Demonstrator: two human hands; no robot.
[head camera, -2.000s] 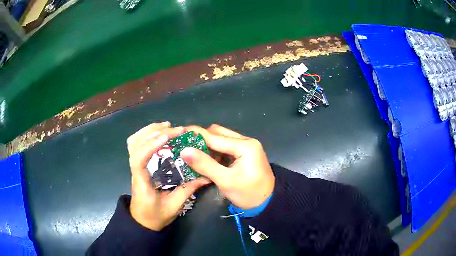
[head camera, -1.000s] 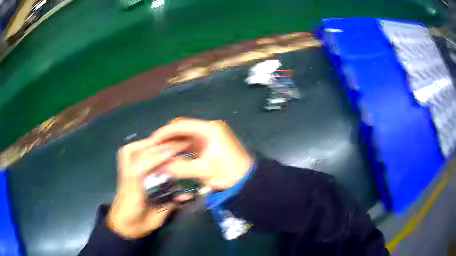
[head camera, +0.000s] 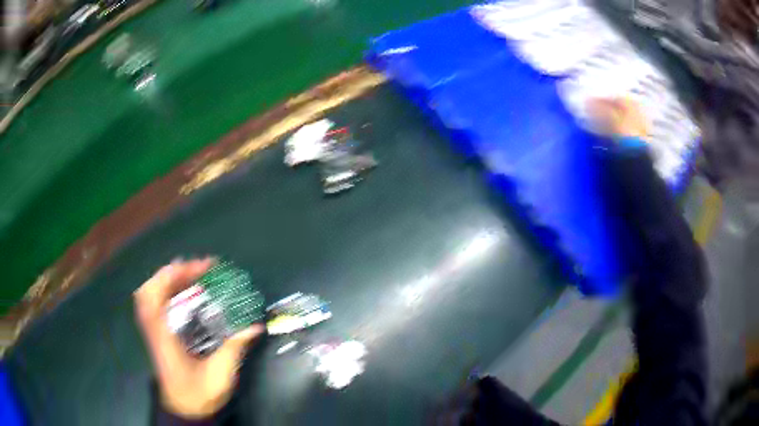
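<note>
My left hand (head camera: 187, 349) is at the lower left, closed around a wired subassembly; its green circuit board (head camera: 231, 293) faces up, with white and black parts beside it. My right hand (head camera: 620, 119) is at the upper right, over the rows of white housings (head camera: 553, 37) on the blue plastic sheet (head camera: 491, 108). It is small and blurred, and its fingers and any hold on a housing cannot be made out. Another wired subassembly (head camera: 329, 154) lies on the dark green bench near the belt edge.
More wired parts (head camera: 320, 333) lie on the bench (head camera: 399, 208) just right of my left hand. The green belt (head camera: 241, 66) with its worn brown edge runs behind, carrying a blurred part (head camera: 131, 62). A grey floor with a yellow line (head camera: 612, 395) shows at the lower right.
My right hand has left the circuit board and reached right to the white housings. My left hand still holds the subassembly. The view has turned right.
</note>
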